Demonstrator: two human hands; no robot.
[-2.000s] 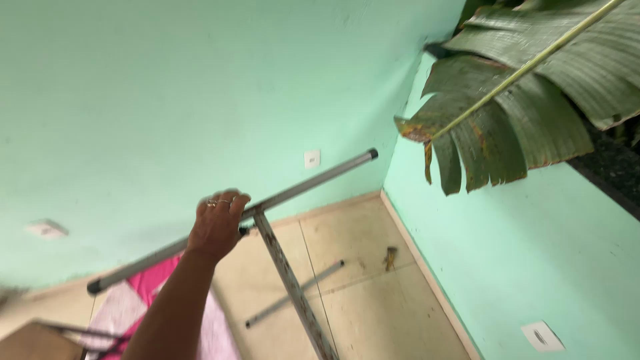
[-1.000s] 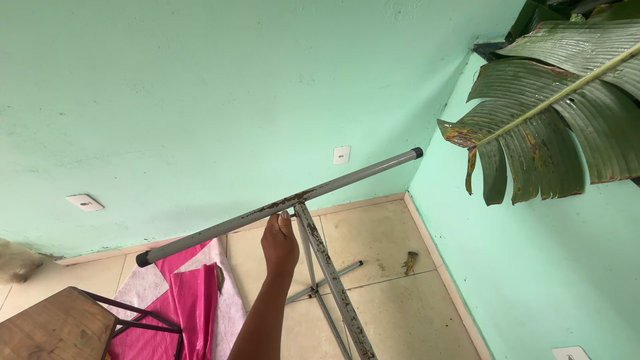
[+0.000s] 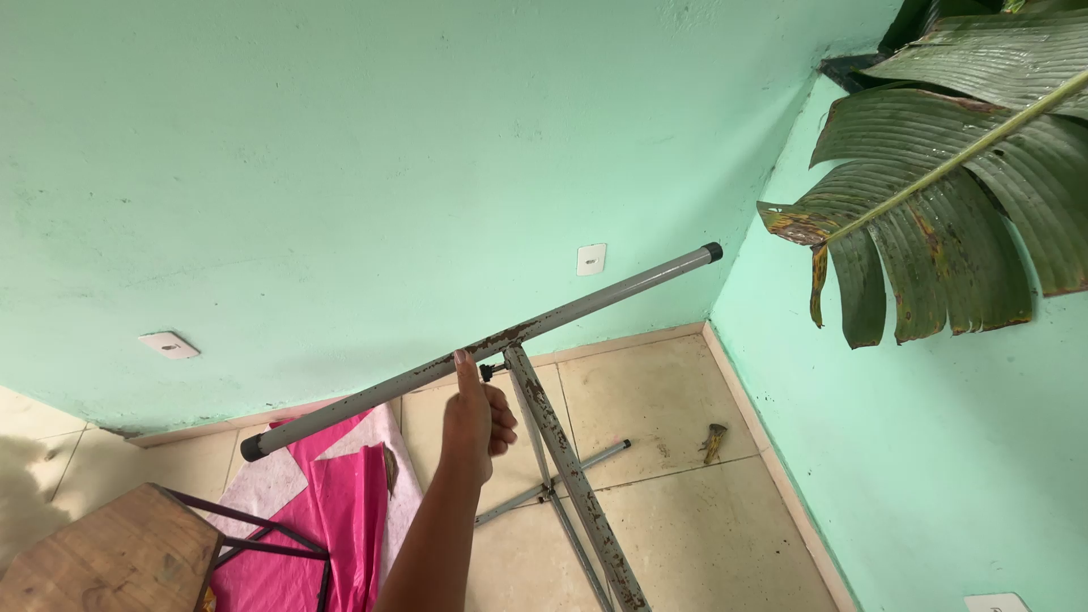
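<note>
A grey metal leg frame with chipped paint and rust [image 3: 561, 442] stands tilted over the tiled floor. Its tubular crossbar [image 3: 365, 398] has black end caps and slants up to the right. My left hand [image 3: 476, 416] is just below the crossbar, left of the joint, its thumb raised against or just in front of the tube and its fingers loosely curled around nothing visible. A small black knob or bolt [image 3: 490, 372] sticks out by the joint, above the fingers. A thinner crossed leg with a lower foot bar [image 3: 603, 455] shows behind. My right hand is out of view.
A wooden-topped stool with dark metal legs [image 3: 110, 552] stands at lower left beside a pink and white cloth [image 3: 348, 501]. A large torn leaf [image 3: 935, 204] hangs at upper right. Green walls meet behind the frame; a dry brown scrap [image 3: 714, 442] lies on the tiles.
My left hand was over the crossbar near the joint, then moved below it. Its fingers have since loosened and sit lower, with the thumb up.
</note>
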